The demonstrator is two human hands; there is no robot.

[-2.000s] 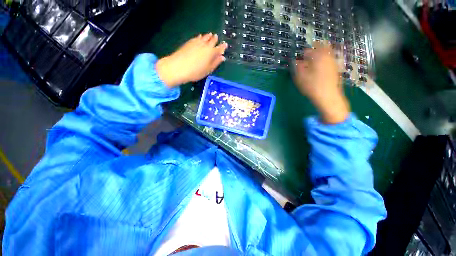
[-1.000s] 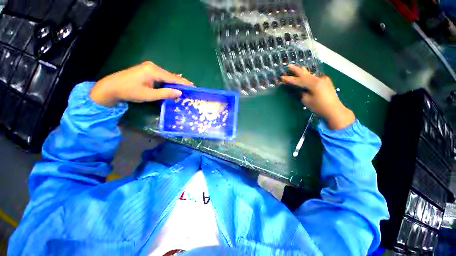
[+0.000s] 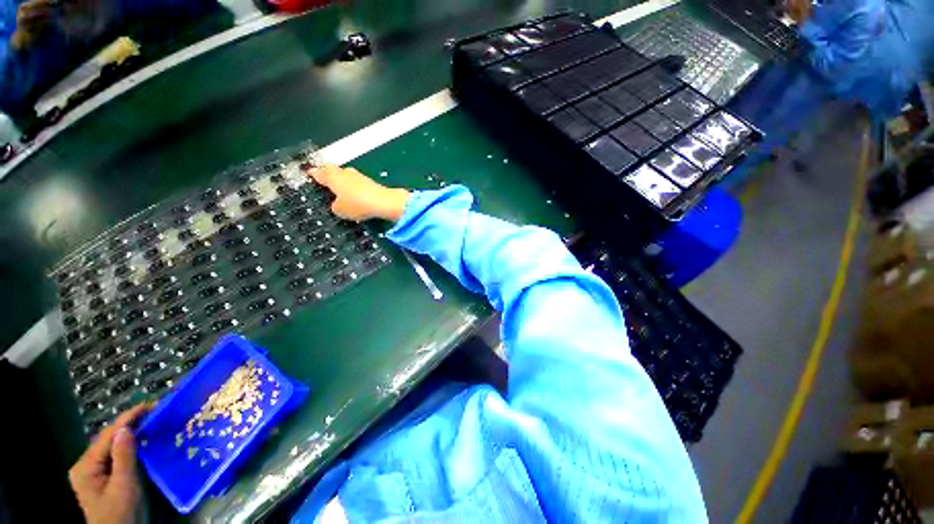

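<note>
The blue parts bin [image 3: 169,481] holds a heap of small cream parts [image 3: 230,399] and is tilted at the lower left. My left hand [image 3: 108,466] is at its left edge, thumb and fingers on the rim. The clear blister tray [image 3: 220,246] lies on the green bench, with a small dark component in most pockets. My right hand [image 3: 353,194] is at the tray's far right corner, fingertips on a dark piece or the tray edge; which one is unclear. The tweezers [image 3: 422,276] lie on the bench beside my right forearm.
A stack of black blister trays [image 3: 614,113] stands to the right, with a blue container [image 3: 707,235] and another dark tray [image 3: 676,348] below. A small black unit [image 3: 354,46] lies on the far bench. Another person in a blue smock [image 3: 871,51] is at the upper right.
The view has turned to the right. The blue bin is now tilted beside the clear tray's near edge, still with my left hand. My right hand has moved to the tray's far right corner.
</note>
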